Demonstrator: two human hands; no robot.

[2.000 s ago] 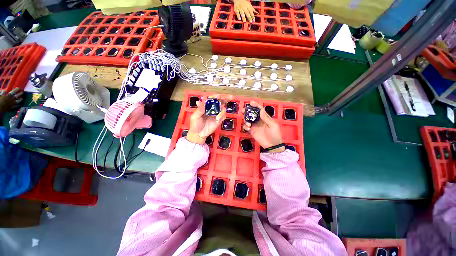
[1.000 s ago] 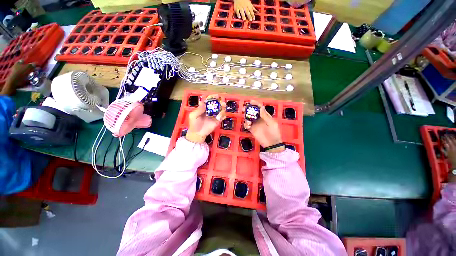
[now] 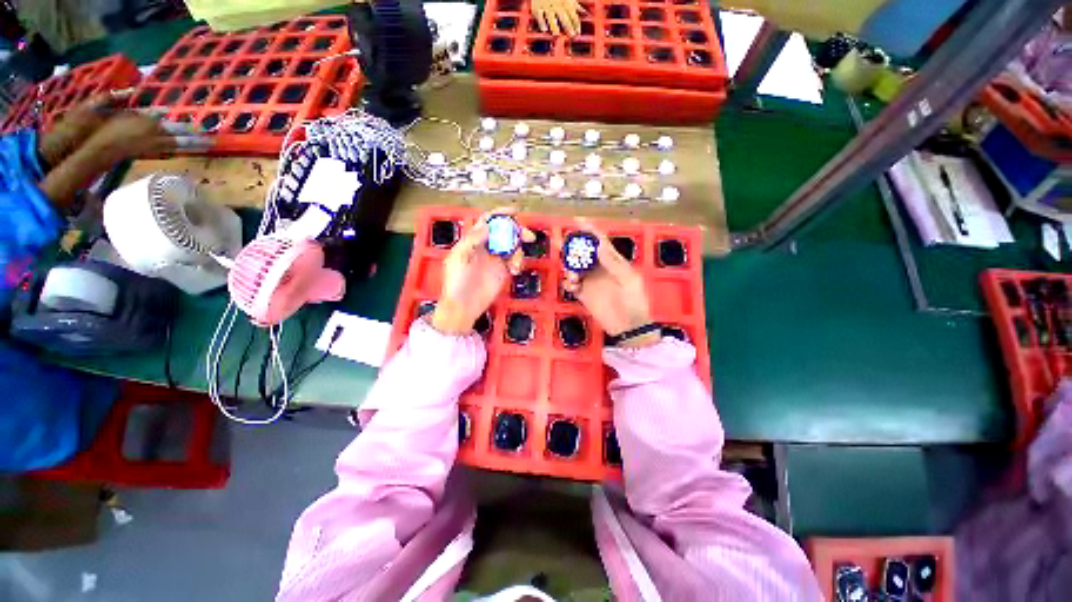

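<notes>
My left hand (image 3: 473, 282) holds a smartwatch (image 3: 502, 235) with a light blue-white lit screen, above the upper part of the red tray (image 3: 544, 379). My right hand (image 3: 614, 292) holds another smartwatch (image 3: 580, 252) whose dark screen shows a cluster of white icons. Both watches face up, side by side and apart. Dark watches sit in many tray pockets; a few pockets in the middle and at the right are bare red. My hands and sleeves hide some pockets.
Behind the tray is a brown board (image 3: 694, 212) with white discs (image 3: 591, 187) on cords. A pink fan (image 3: 279, 279), white fan (image 3: 173, 232) and white paper slip (image 3: 356, 339) are left. Another person's blurred hands (image 3: 112, 135) reach over the far-left tray (image 3: 241, 88). A side tray (image 3: 882, 553) is low right.
The left watch's screen has changed from white icons on dark to light blue-white. The view has shifted slightly. The person at left has reached further in over the trays.
</notes>
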